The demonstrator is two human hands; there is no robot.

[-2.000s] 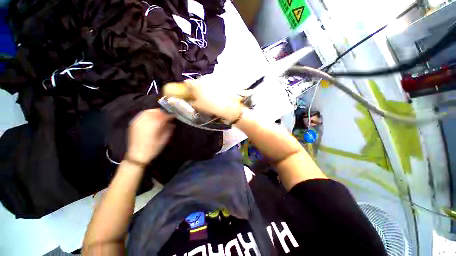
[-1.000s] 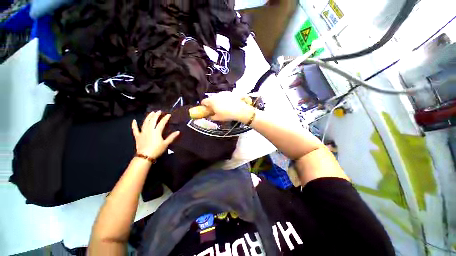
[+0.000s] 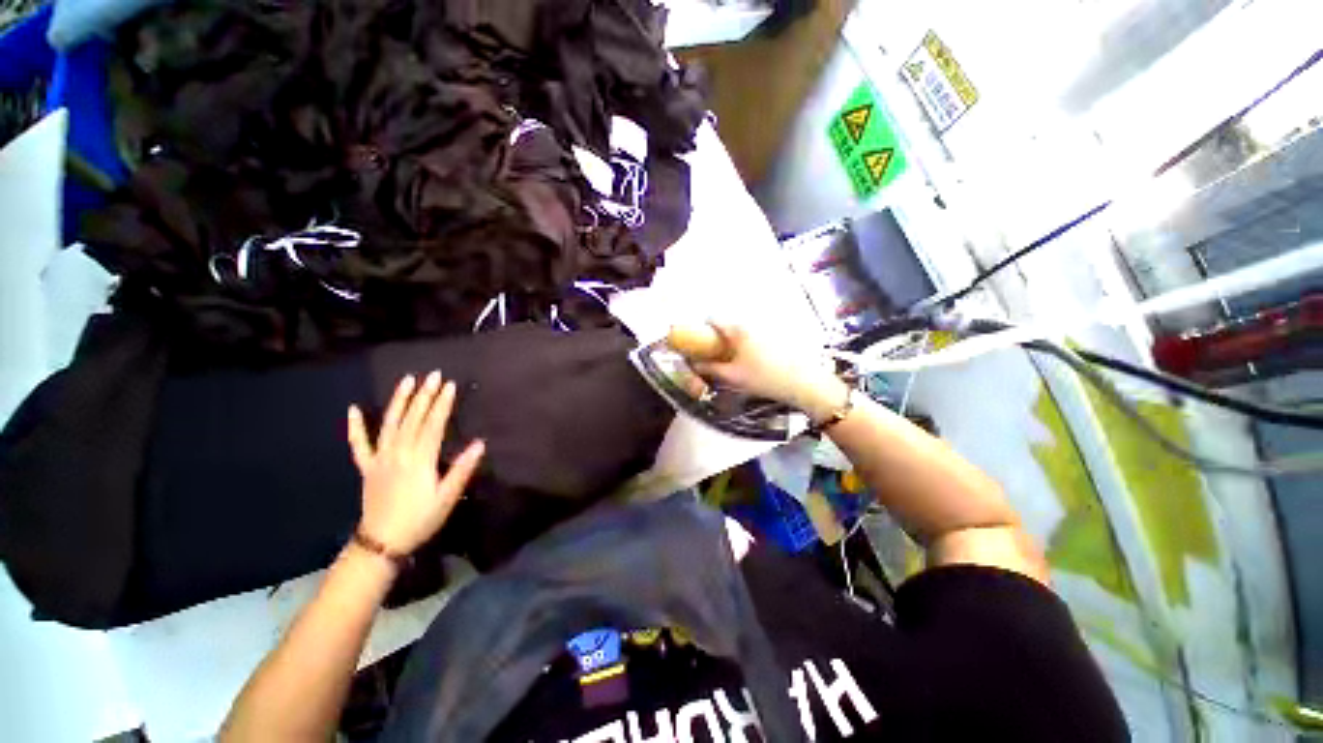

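A dark brown garment (image 3: 559, 414) lies flat over the right part of a long black padded board (image 3: 247, 457). My left hand (image 3: 409, 472) rests on it with spread fingers, palm down, near the garment's left edge. My right hand (image 3: 755, 366) grips the pale wooden handle of a steam iron (image 3: 679, 380) at the board's right end. The iron's pointed metal body faces left, at the garment's right edge. Whether its sole touches the cloth cannot be told.
A large crumpled brown garment pile (image 3: 363, 160) with white cords and tags lies behind the board. The white table (image 3: 733, 240) shows around it. Hose and cables (image 3: 1016, 341) run right from the iron. A pale wall with a green warning sign (image 3: 866, 141) stands at right.
My right hand has moved the iron rightward, from over the garment to its right edge. My left hand was raised beside the iron earlier and now lies flat. More smoothed garment shows.
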